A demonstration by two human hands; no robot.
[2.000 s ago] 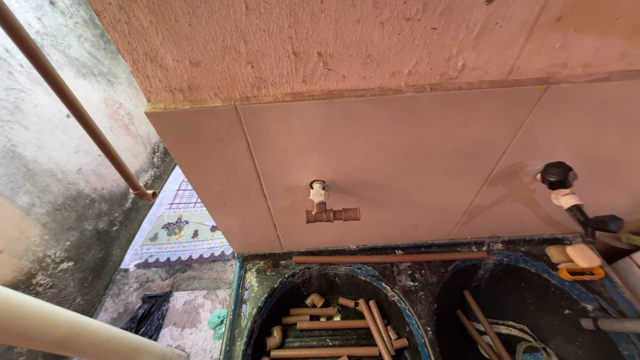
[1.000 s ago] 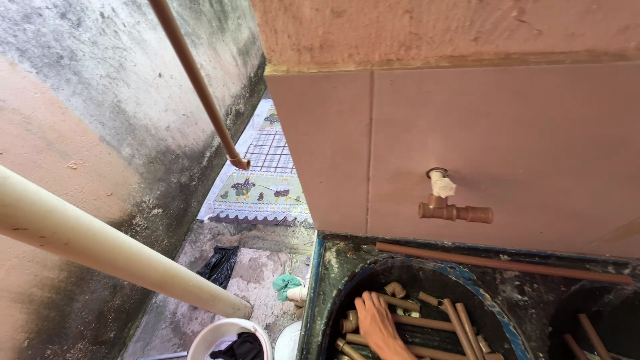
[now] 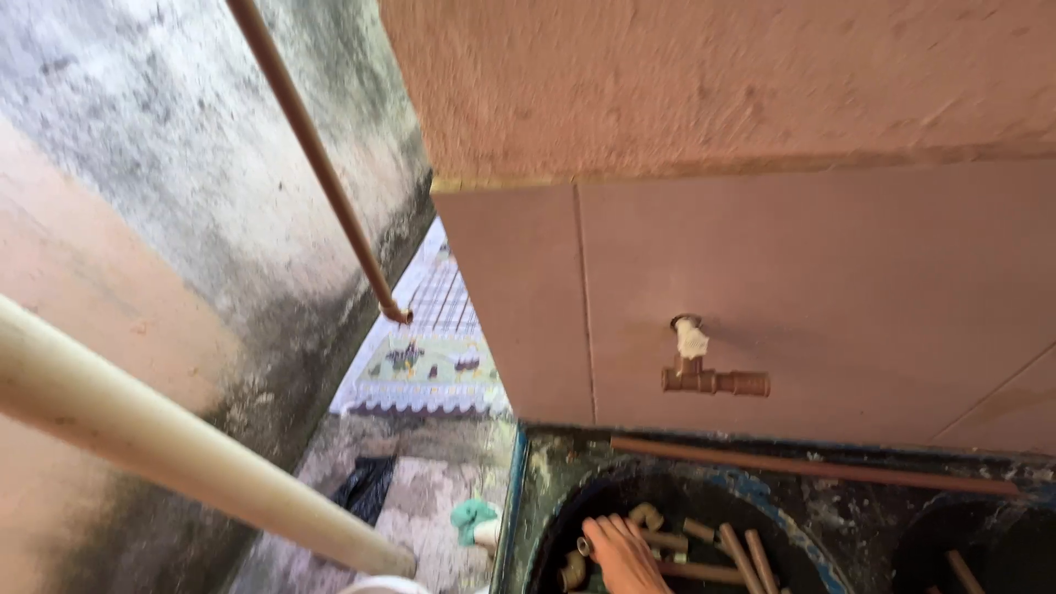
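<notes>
My left hand (image 3: 623, 554) reaches into the left round dark basin (image 3: 792, 528) at the bottom, its fingers closed around a short brown pipe piece whose round end shows by the fingertips. Brown PVC elbows (image 3: 646, 517) and several cut pipe lengths (image 3: 744, 557) lie around it. Above, a brown tee fitting (image 3: 691, 380) with a short coupling on its right side is joined to a white-wrapped stub (image 3: 691, 338) in the tiled wall. A long brown pipe (image 3: 808, 467) rests along the back ledge. My right hand is outside the view.
A thick cream pipe (image 3: 190, 454) slants across the lower left. A thin brown pipe (image 3: 318, 161) with an elbow end hangs near the stained wall. A black plastic bag (image 3: 365, 491), a green cloth (image 3: 473, 521) and a white bucket's rim (image 3: 385, 585) are low at left.
My left hand was not in view two seconds ago, then reached among the pipe pieces in the basin; now it grips one. The view has swung left.
</notes>
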